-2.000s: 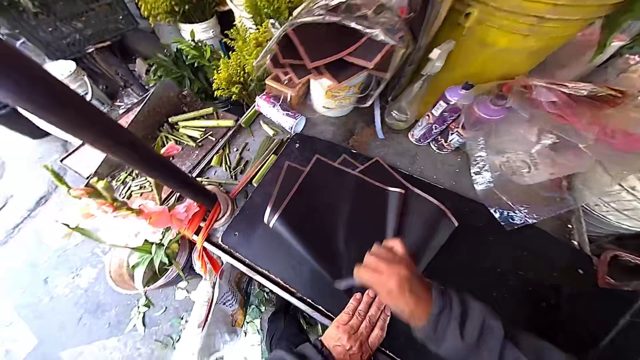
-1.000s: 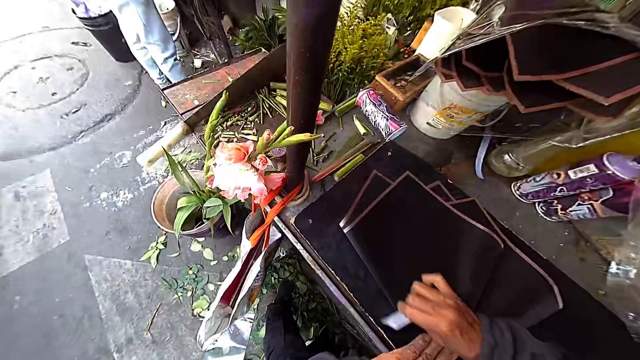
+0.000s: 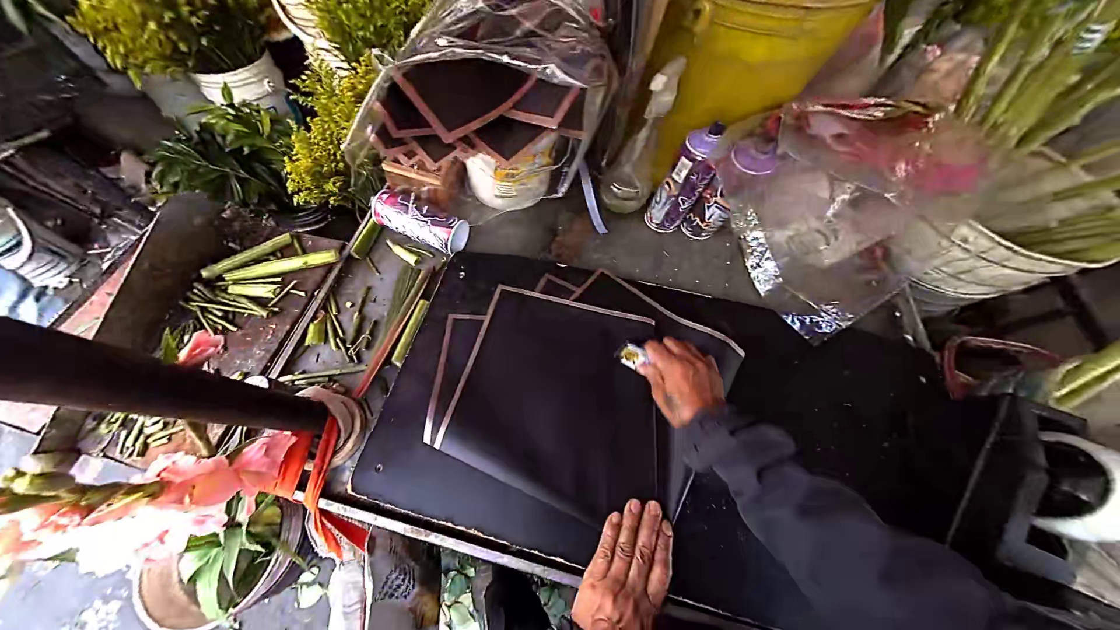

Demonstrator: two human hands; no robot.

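Observation:
Black wrapping sheets with pinkish borders [image 3: 551, 385] lie overlapped and fanned on a black board [image 3: 411, 464]. My left hand [image 3: 623, 560] rests flat, fingers extended together, on the near end of the sheets and the board's front edge. Between the fingertips of my right hand [image 3: 682, 376] is a small white item with a yellowish mark [image 3: 632, 355], at the right border of the top sheet; its kind cannot be told. A dark sleeve covers my right arm.
A dark pole [image 3: 157, 372] with orange ribbon [image 3: 324, 490] crosses at left, beside pink gladiolus flowers [image 3: 210, 481]. Behind the board are a fallen spray can [image 3: 420, 220], upright purple cans [image 3: 687, 175], a clear bottle [image 3: 634, 166] and bagged bordered sheets [image 3: 472, 96]. Cut stems [image 3: 271, 267] lie left.
My right hand has moved from the near part of the sheets up to the top sheet's right border. The view has swung considerably between frames.

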